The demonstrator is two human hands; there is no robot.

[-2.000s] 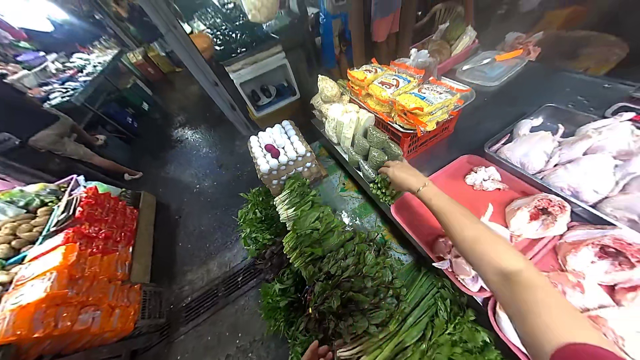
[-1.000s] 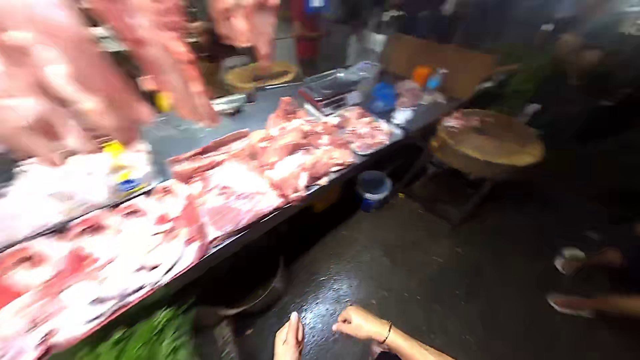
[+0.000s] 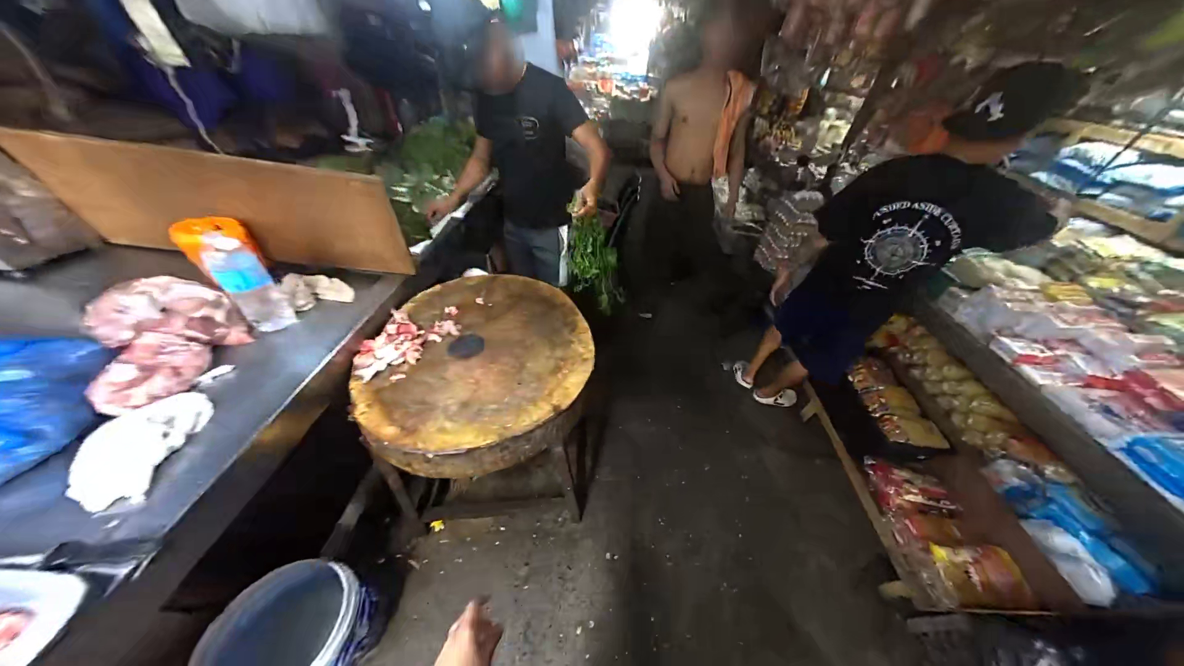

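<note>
At the bottom edge, left of centre, part of my left hand [image 3: 470,636] shows, blurred; its fingers are not clear enough to tell whether they are apart. My right hand is out of view. Beyond my left hand stands a round wooden chopping block [image 3: 490,370] on legs, with small raw meat scraps [image 3: 398,344] on its left side. A blue bucket [image 3: 277,615] is on the floor to the left of my hand, not touching it.
A dark counter [image 3: 268,393] on the left holds raw meat [image 3: 153,342], a white cloth [image 3: 139,449] and a plastic bottle [image 3: 245,277]. Ahead, a person [image 3: 532,139] holds leafy greens [image 3: 592,259] near a shirtless person [image 3: 694,120]. Another person [image 3: 897,222] leans over packaged goods [image 3: 980,573] at right.
The view has moved from the vegetables and poultry, past the meat counter, to the aisle and chopping block. My right hand, in sight one second ago, has left the view.
</note>
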